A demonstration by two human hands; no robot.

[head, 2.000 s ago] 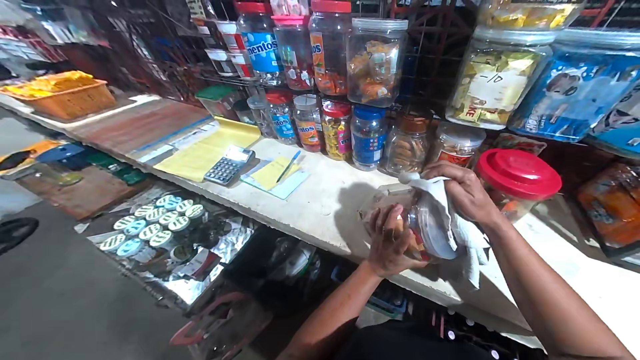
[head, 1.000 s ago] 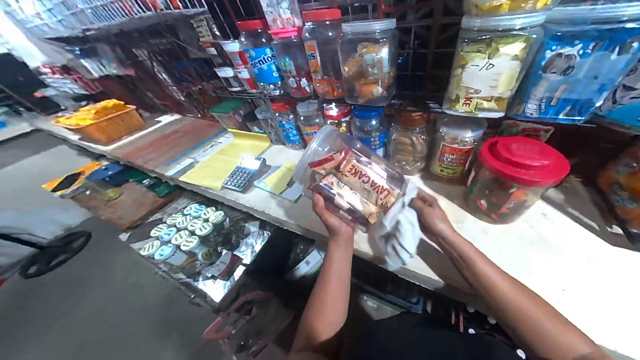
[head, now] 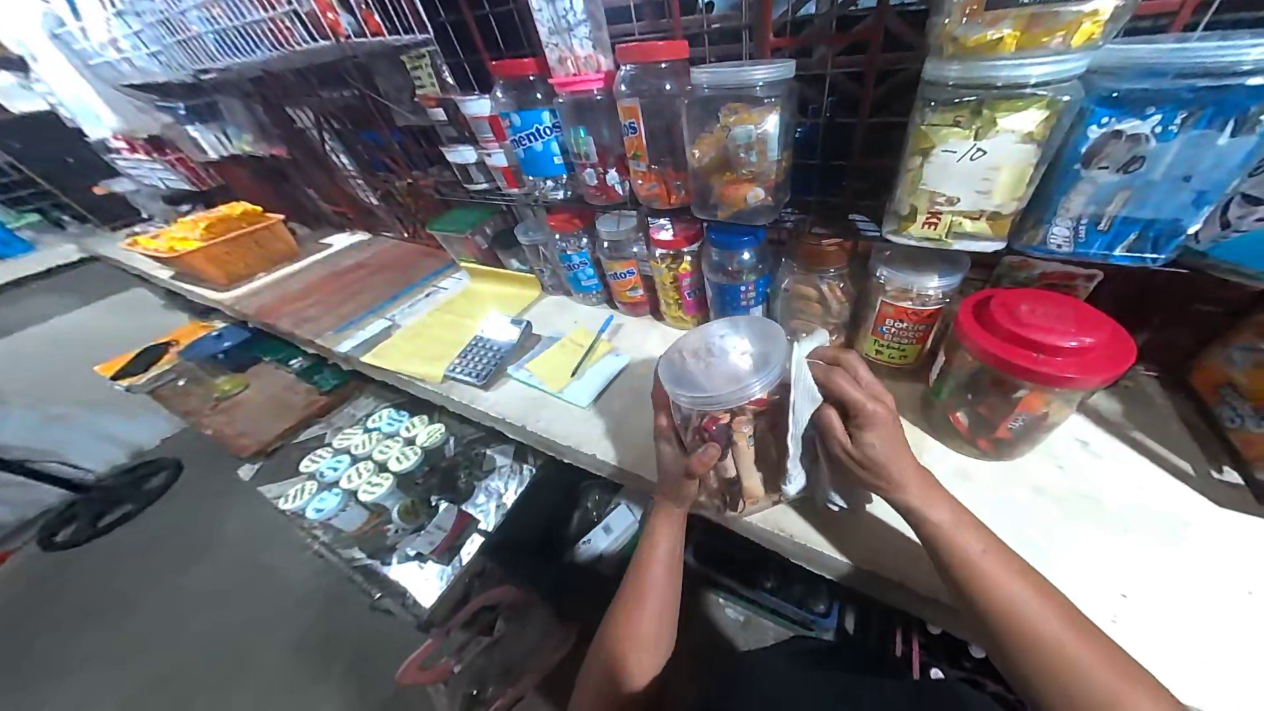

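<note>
A clear plastic jar (head: 736,444) with a translucent lid and wrapped snacks inside stands roughly upright at the counter's front edge. My left hand (head: 683,444) grips its left side, thumb across the front. In my right hand (head: 861,415) is a white cloth (head: 805,420), held against the jar's right side. Whether the jar's base touches the counter is hard to tell. Just right of my right hand sits a jar with a red lid (head: 1045,341). Behind the held jar are a jar with a brown lid (head: 816,286) and a labelled jar (head: 904,321).
On the pale counter (head: 1066,533) lie a calculator (head: 488,351), a yellow pad (head: 434,331) and a pen (head: 592,346) on paper. An orange basket (head: 222,259) stands far left. Candy jars line a wire rack behind. Lower left, a display case (head: 395,494) holds several lidded tubs.
The held jar was tilted with its lid toward the left one second ago; now it is upright, lid up. The cloth has moved from near its base to its right side.
</note>
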